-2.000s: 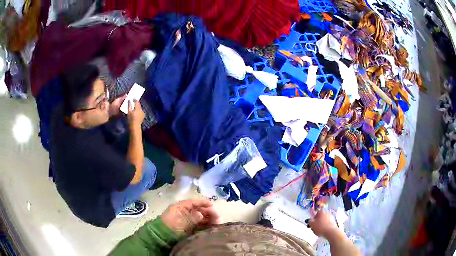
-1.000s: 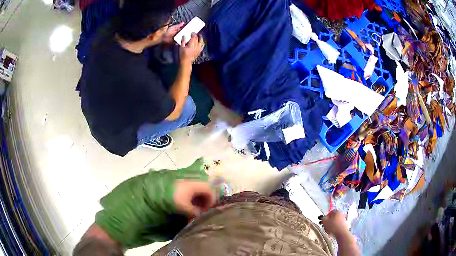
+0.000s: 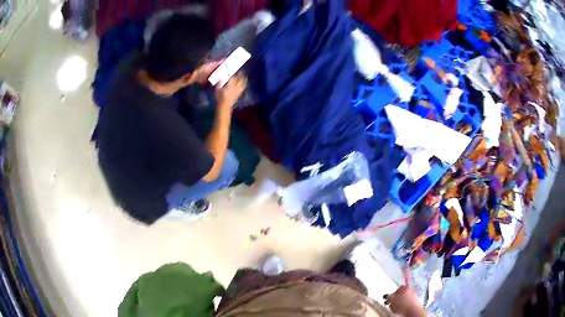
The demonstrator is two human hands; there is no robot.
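A plain green cloth piece is bunched at the bottom left, beside my body. My left hand does not show; the cloth or the picture's edge hides it. My right hand is small and blurred at the bottom edge, right of my body, with its fingers curled. A tiny dark spot shows at its fingers, but I cannot tell whether it holds anything.
A person in a dark shirt crouches at the left, holding a white phone. Navy fabric, a blue plastic pallet and colourful offcuts lie ahead and right. A white bundle lies near my feet.
My left hand, seen before at the green cloth, has gone from sight. The cloth is now lower and more bunched. My right hand sits lower in the picture. The view has shifted from the first frame.
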